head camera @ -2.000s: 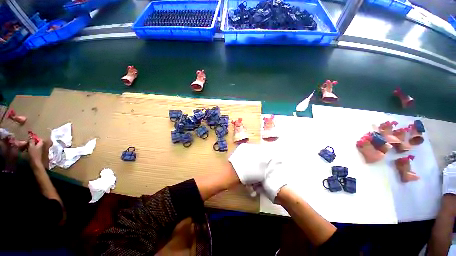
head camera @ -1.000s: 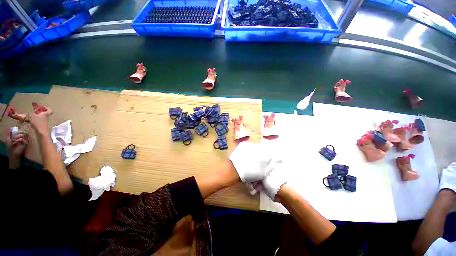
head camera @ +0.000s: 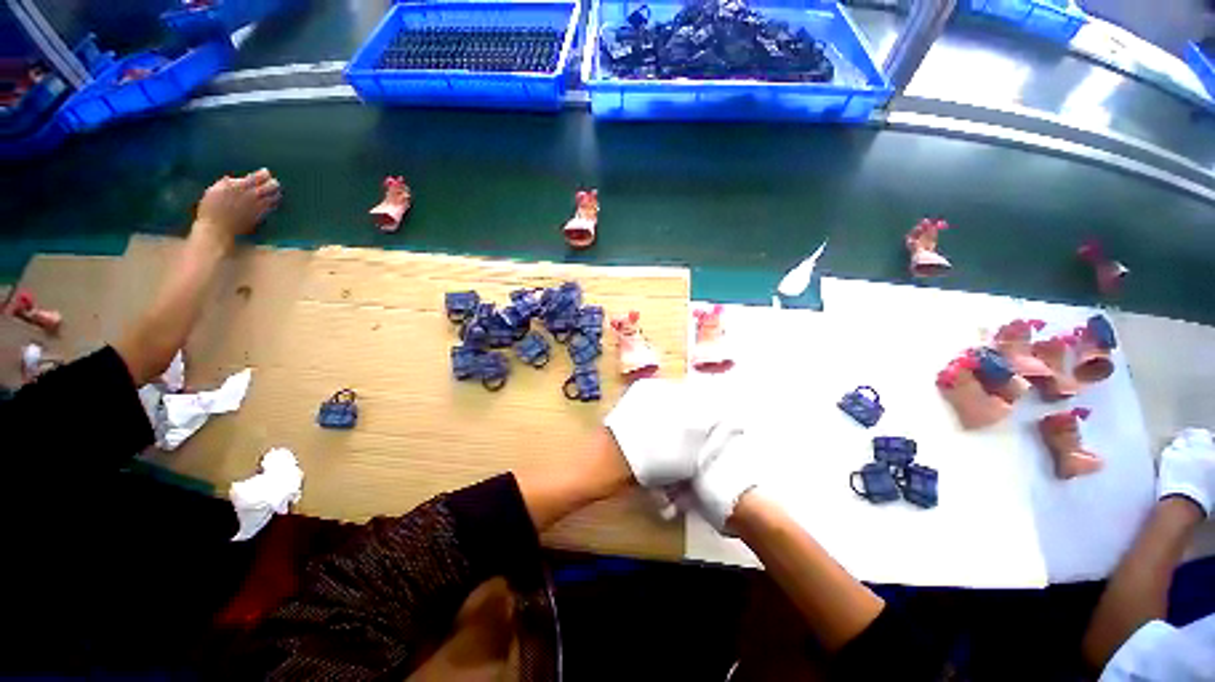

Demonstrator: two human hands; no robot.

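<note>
My left hand [head camera: 653, 429] and my right hand [head camera: 726, 477], both in white gloves, are pressed together at the front edge, where the cardboard meets the white sheet. A pinkish piece [head camera: 676, 501], apparently a figure body, shows below the gloves; most of it is hidden. Dark blue handbag parts [head camera: 500, 325] lie in a loose pile on the cardboard [head camera: 400, 466]. One figure body [head camera: 634, 346] stands right of the pile and another [head camera: 712, 341] on the white sheet [head camera: 786, 400]. Several bag parts [head camera: 893, 453] lie to my right.
Spaced pink figures [head camera: 582, 220] are on the green belt [head camera: 720, 173]. Blue trays [head camera: 740, 99] stand beyond. A white pointed object [head camera: 800, 276] lies at the belt edge. Clustered figures [head camera: 983, 394] lie right. White tissue [head camera: 269, 493] lies left. Neighbours' hands show left [head camera: 240, 203] and right [head camera: 1186, 469].
The belt figures have shifted right. The left neighbour's hand has moved from the cardboard out over the belt. The right neighbour's gloved hand is further into view. My hands stay together in nearly the same place.
</note>
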